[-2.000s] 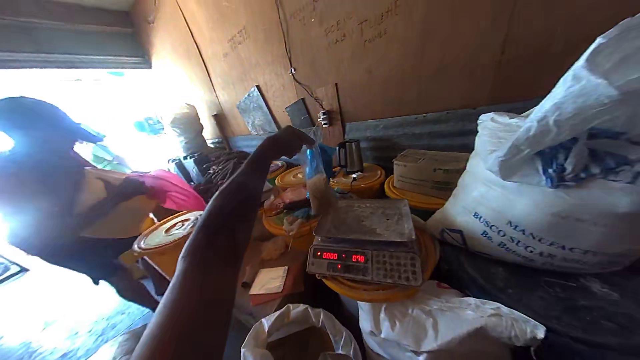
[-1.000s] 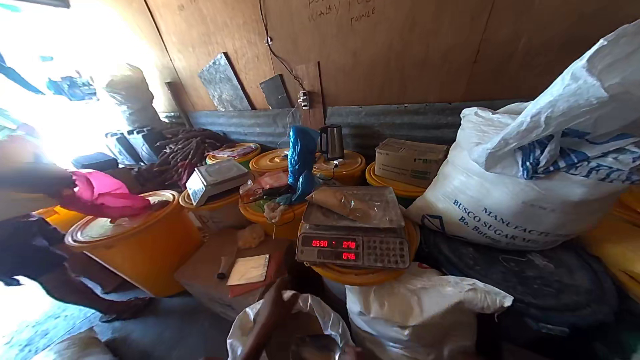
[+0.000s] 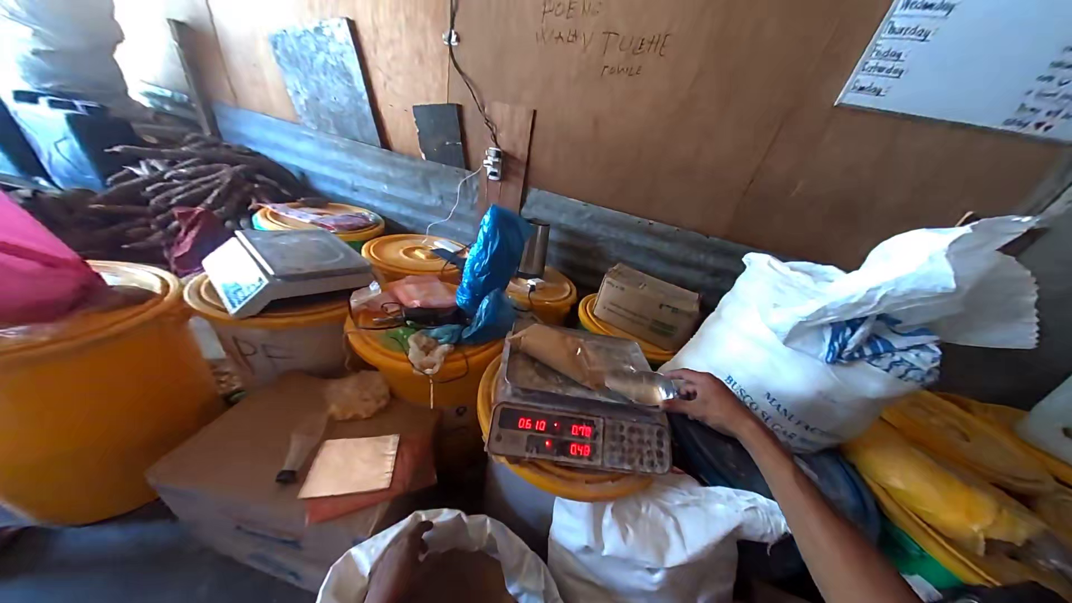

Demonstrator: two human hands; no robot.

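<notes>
A digital scale (image 3: 578, 431) with a lit red display sits on a yellow bucket lid. On its metal pan lies a clear plastic bag (image 3: 557, 352) with brown contents, its narrower end toward the right. My right hand (image 3: 708, 400) is at the pan's right edge, fingers closed around a shiny, clear or silvery item (image 3: 649, 388) that overlaps the bag; whether it is the bag's end or a separate container is unclear. My left hand (image 3: 402, 557) reaches into the mouth of an open white woven sack (image 3: 519, 565) holding brown material. Its fingertips and any grasp are unclear.
A full white sack (image 3: 754, 335) stands right of the scale. Left are a cardboard box (image 3: 209, 469) with paper, a second scale (image 3: 293, 260) on a bucket, and a yellow bucket (image 3: 92, 402). A blue plastic bag (image 3: 492, 255) rises behind the scale.
My right hand has come to the bag on the scale pan; one second ago no hand was there. The bag was absent from the pan two seconds ago. The view has shifted.
</notes>
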